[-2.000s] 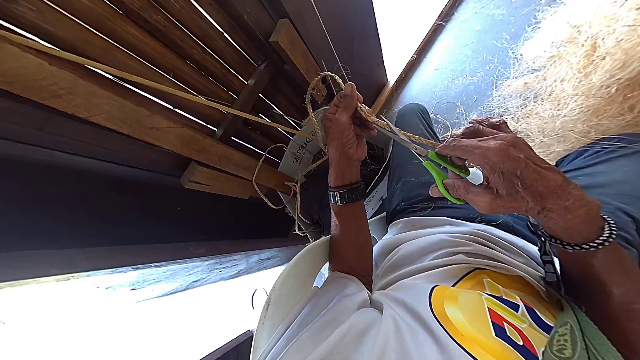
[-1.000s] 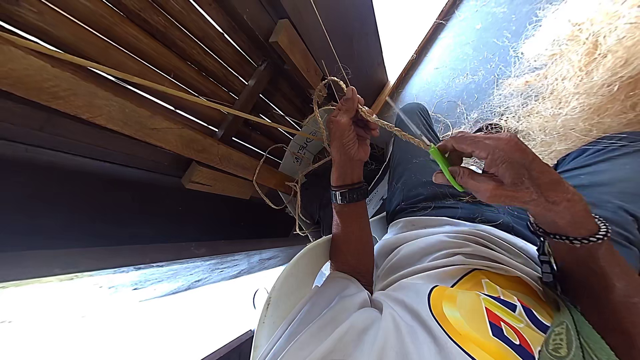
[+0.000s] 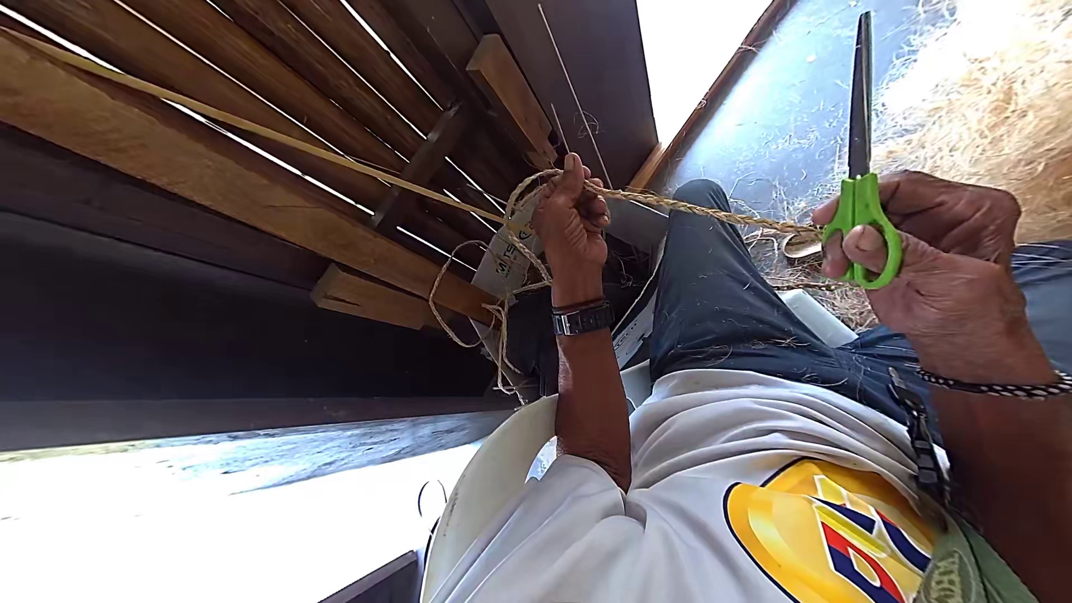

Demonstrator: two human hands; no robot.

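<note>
My left hand (image 3: 573, 226) pinches a twisted natural-fiber rope (image 3: 703, 209) between thumb and fingers. From there the rope runs right to my right hand (image 3: 930, 251), whose fingertips meet its far end. The same right hand holds green-handled scissors (image 3: 860, 151), their blades upright and together, pointing away from me. A loop of the rope hangs about my left hand, and thinner cord (image 3: 435, 289) dangles below and left of it. Thin strands stick up beyond my left thumb. Just how the right fingers grip the rope is partly hidden by the scissors' handles.
A wooden slatted structure (image 3: 209, 184) fills the left side, with a pale strip (image 3: 276, 134) running along it toward my left hand. A heap of loose fiber (image 3: 988, 126) lies at the upper right on a dark surface (image 3: 770, 109). My legs in dark trousers are below the rope.
The scissors, two seconds ago pointed at the rope near my left hand, now stand upright in my right hand. My right hand has moved onto the rope's right part. The left hand stays about where it was.
</note>
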